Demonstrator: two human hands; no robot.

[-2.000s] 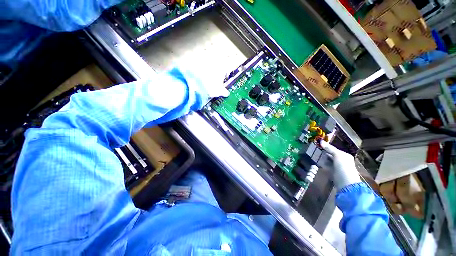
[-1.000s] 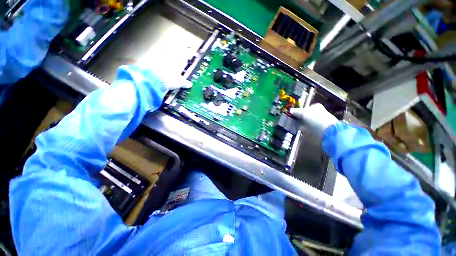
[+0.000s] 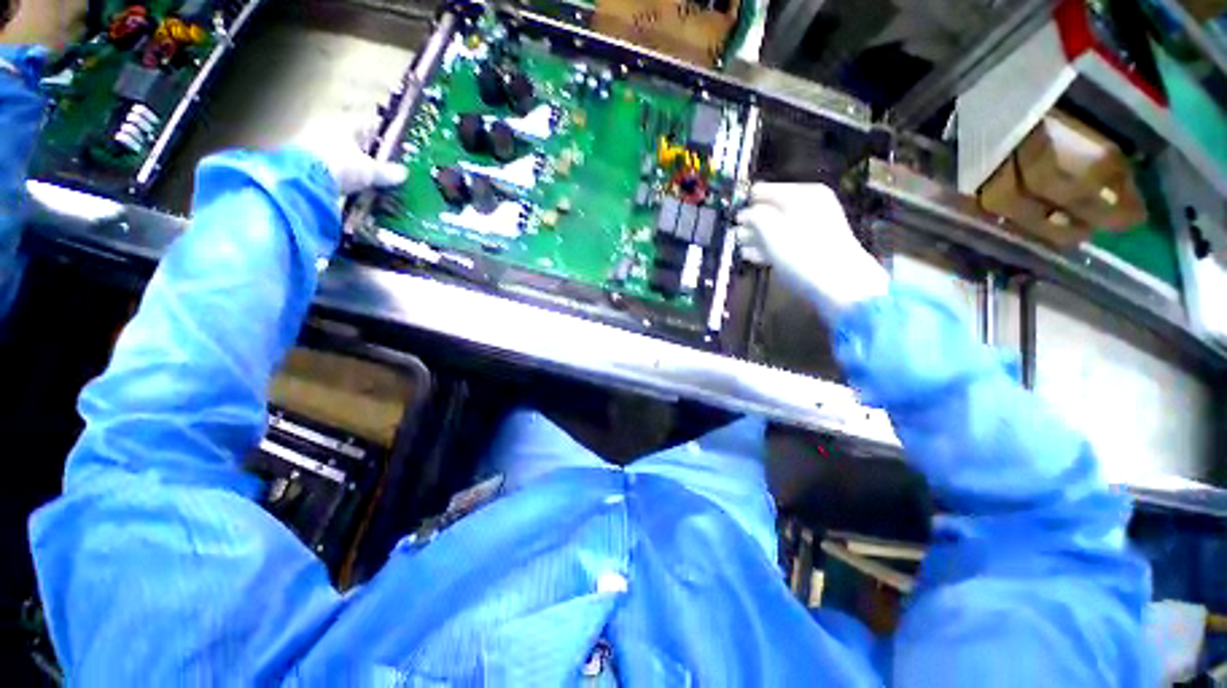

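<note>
A green circuit board crowded with parts lies in a dark carrier with pale side rails, on the conveyor line. My left hand, white-gloved, holds the carrier's left side rail, thumb over the board's edge. My right hand, white-gloved, has its fingers curled at the right side rail, beside the red-orange coil and yellow components. Its fingertips are partly hidden, so its grip on the rail cannot be told.
The metal conveyor edge runs along the front. Another loaded carrier is at the upper left, near another person's arm. A black bin with dark carriers is below. Cartons stand upper right.
The view has turned and shifted, so the board appears more level and further left. My right hand has moved from the coil area to the right side rail. My left hand remains at the left rail.
</note>
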